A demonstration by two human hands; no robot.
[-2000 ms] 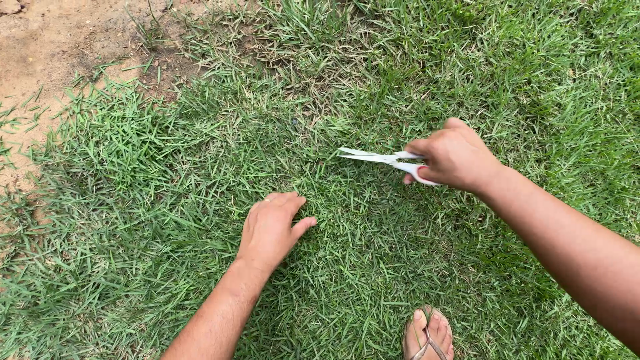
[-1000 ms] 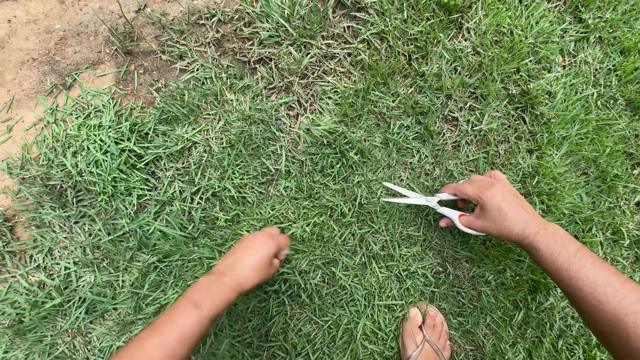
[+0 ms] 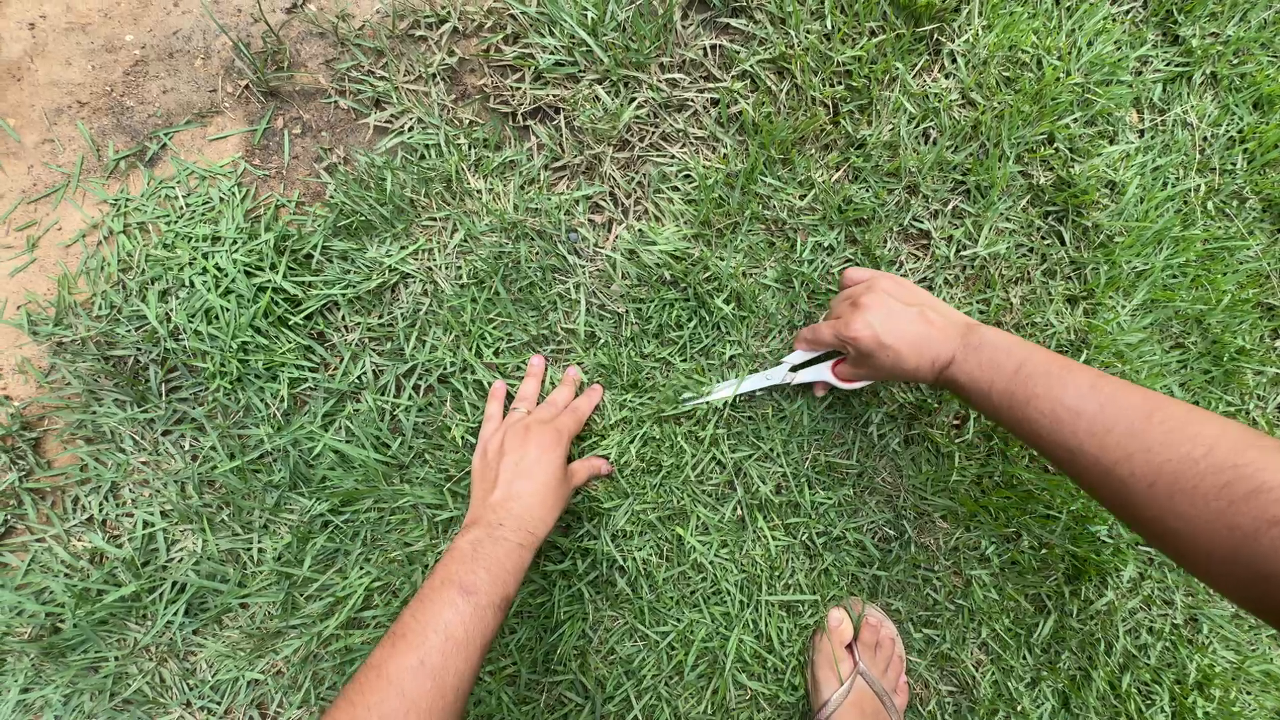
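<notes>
My right hand (image 3: 885,328) grips the handles of a pair of scissors (image 3: 770,378), white with red inside the loops. The blades point left and lie nearly closed together, their tips among the blades of grass (image 3: 740,500). To the left of the tips, my left hand (image 3: 528,450) rests palm down on the grass with its fingers spread and a thin ring on one finger. It holds nothing.
Bare sandy soil (image 3: 90,70) shows at the upper left, with loose grass clippings (image 3: 60,190) on it. Drier, brownish grass (image 3: 620,130) lies at the top middle. A foot in a flip-flop (image 3: 860,665) stands at the bottom, right of the middle.
My left hand, bent with its fingers curled a second ago, now lies flat with fingers spread. The scissors have moved left toward it, and their blades have come together.
</notes>
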